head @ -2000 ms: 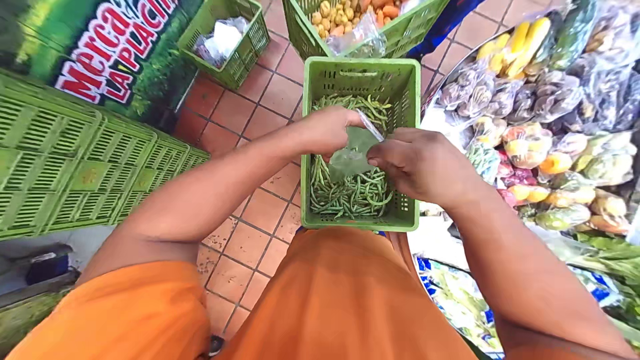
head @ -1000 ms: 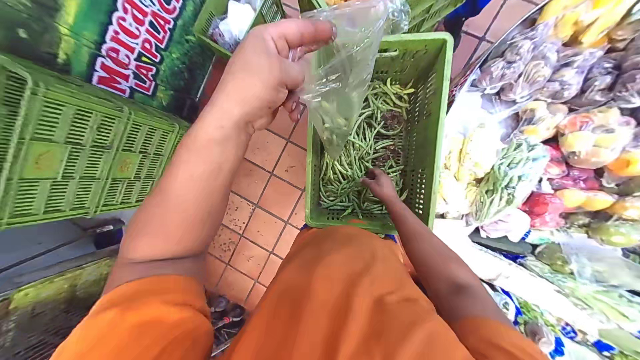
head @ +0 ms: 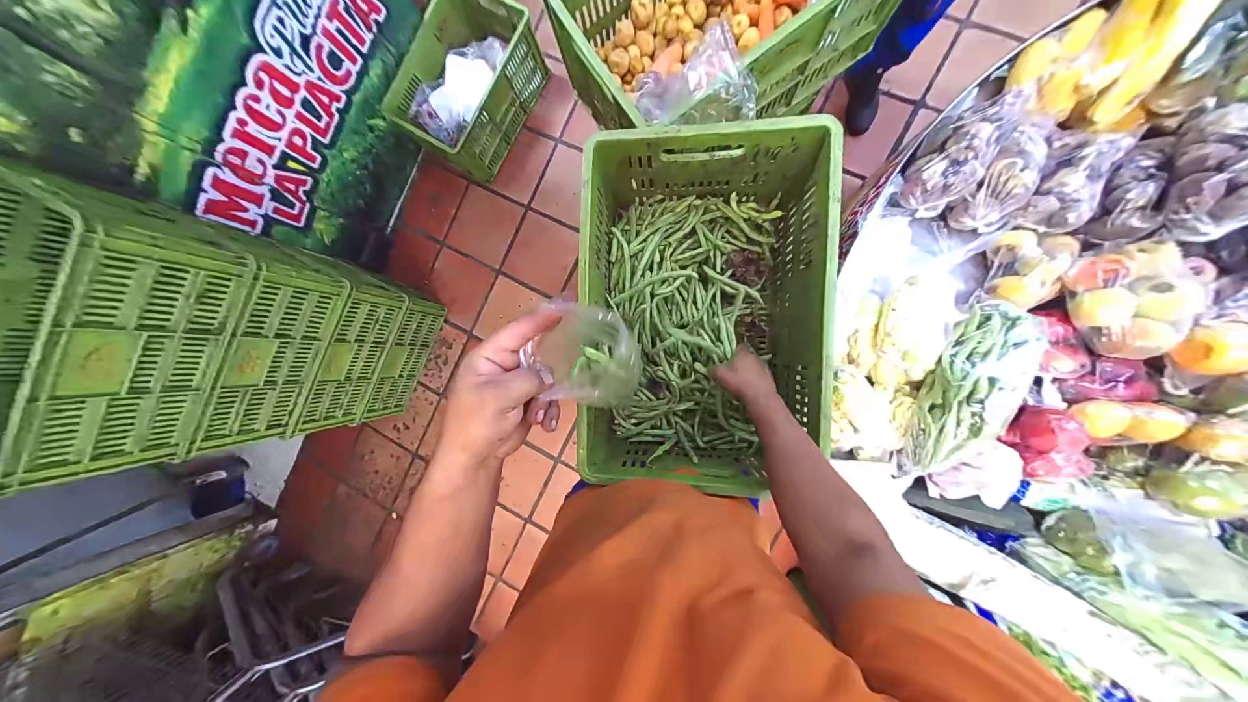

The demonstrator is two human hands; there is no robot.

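My left hand pinches the rim of a clear plastic bag, its mouth open toward me. A few green beans show in or through the bag. Just right of it, my right hand reaches down into the green beans; its fingertips are partly hidden and I cannot tell whether they grip any. The beans lie in a green plastic crate in front of my body, with dark debris along their right side.
Stacked green crates stand at the left. A small crate with plastic bags and a crate of potatoes and carrots are beyond. Bagged produce fills the display at the right. A person's shoe is near the top.
Two seconds ago both hands held the bag above the crate. My right hand has since gone down to the beans. My left hand has lowered the bag from its raised position one second ago.
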